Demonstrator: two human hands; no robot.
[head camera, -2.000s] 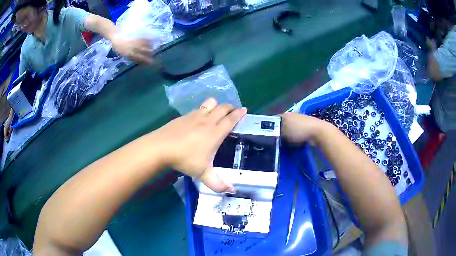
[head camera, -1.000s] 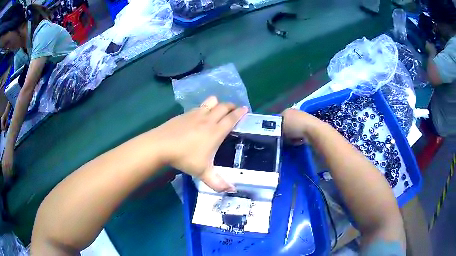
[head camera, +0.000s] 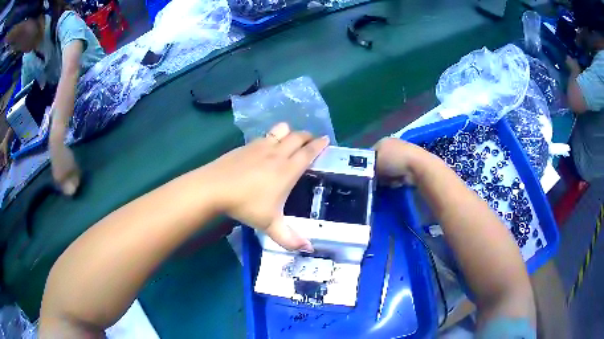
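The white-grey screw feeder (head camera: 331, 233) stands tilted in a blue tray (head camera: 344, 324), its dark hopper open and its black switch at the top right. My left hand (head camera: 265, 182) is spread over its left side, with the thumb on the front face and the fingers at the top edge. My right hand (head camera: 392, 162) is at the feeder's upper right side, its fingers hidden behind the box. A thin silver strip (head camera: 387, 281) and small dark screws lie in the tray.
A clear bag (head camera: 285, 109) lies behind the feeder on the green conveyor (head camera: 371, 86). Curved black bands (head camera: 228, 102) lie on it. A right-hand tray (head camera: 546, 212) holds small dark round parts. A person (head camera: 63, 73) reaches in at far left; another (head camera: 586, 86) is at right.
The bands on the belt and the clear bag have shifted. The person at left has moved an arm to a band. My hands and the feeder have barely moved.
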